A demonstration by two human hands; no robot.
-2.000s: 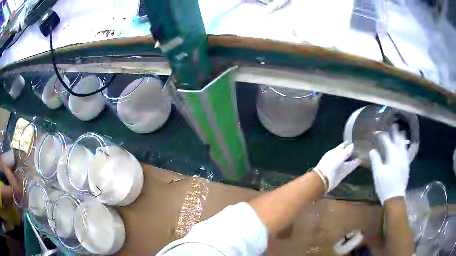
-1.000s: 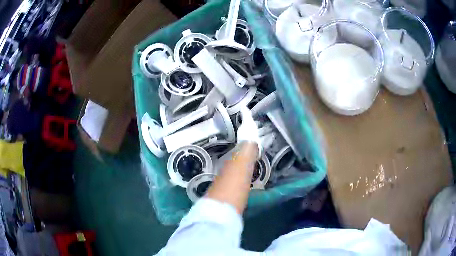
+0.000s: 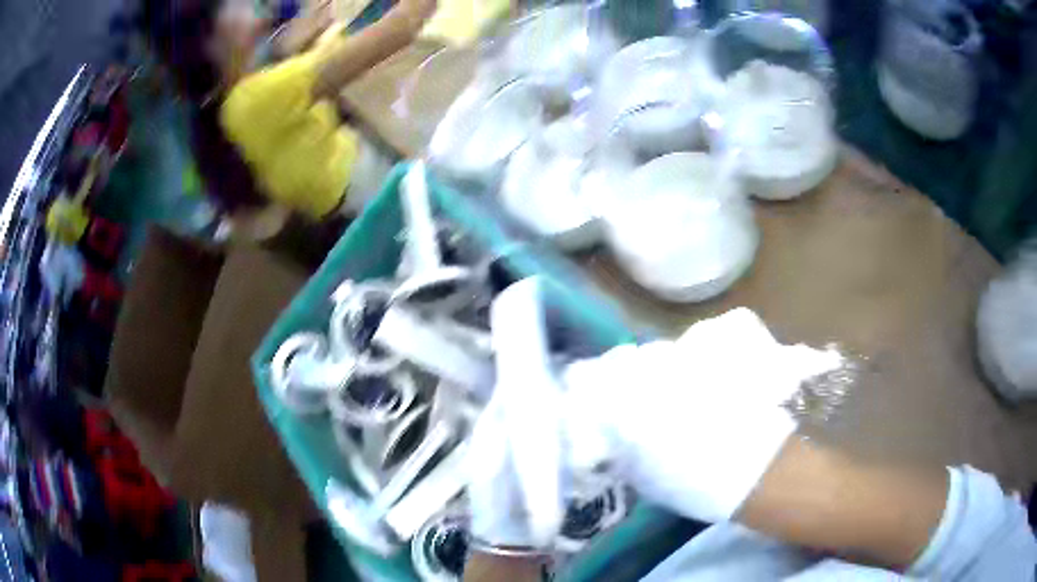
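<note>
The turquoise crate (image 3: 571,298) is full of white ring-and-stem inserts (image 3: 375,392). My left hand (image 3: 496,475), in a white glove, is over the near side of the crate, closed around an insert with its stem (image 3: 521,330) pointing up. My right hand (image 3: 694,415), also in a white glove, is beside it over the crate's right edge. Its fingers reach towards the held insert, but blur hides whether they grip it. Clear-and-white tank bodies (image 3: 682,233) stand close together on the bench behind the crate.
The brown board-covered bench (image 3: 898,273) lies to the right, with another tank (image 3: 1010,324) at the right edge. A tank (image 3: 927,68) stands on the dark green conveyor at top right. A person in yellow (image 3: 290,131) is at upper left. An open brown carton (image 3: 233,375) is left of the crate.
My left hand has taken hold of an insert in the crate. My right hand has come into view beside it. The view has shifted, bringing the person in yellow into sight.
</note>
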